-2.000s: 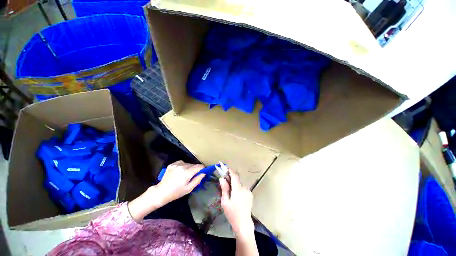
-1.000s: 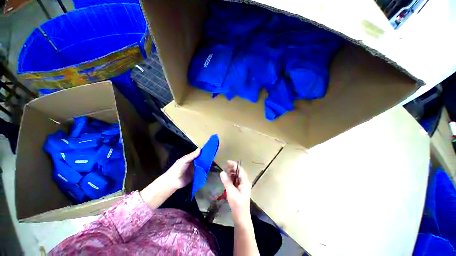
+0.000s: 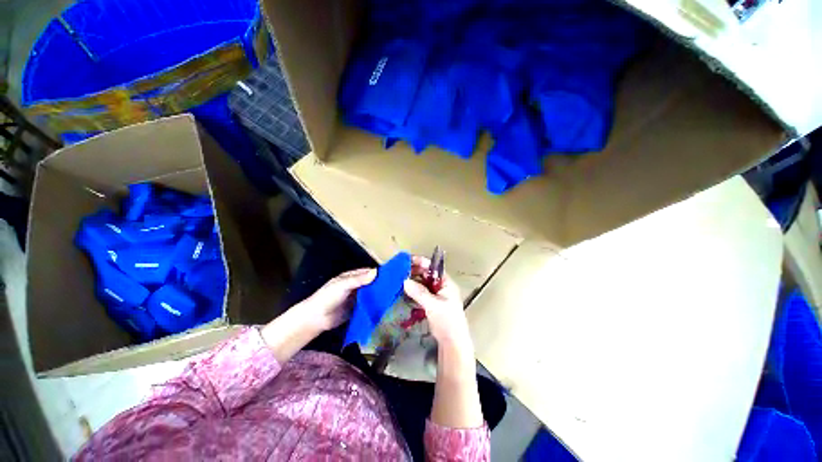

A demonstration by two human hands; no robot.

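Observation:
A small blue fabric piece is held up over the lap, its upper tip near my right fingers. My left hand grips its left edge. My right hand holds metallic thread snips, blades pointing up, and its thumb and fingers also touch the piece's upper right edge. A red cord hangs below my right hand. No logo shows on the side of the piece facing me.
A large open carton with a heap of blue pieces lies ahead, its flap reaching toward the lap. A smaller carton of blue pieces stands left. Behind are a black crate and a taped blue bin.
My right hand has moved up and left to touch the blue piece, which stood apart from it one second ago. The snips now point up. The camera view has shifted slightly.

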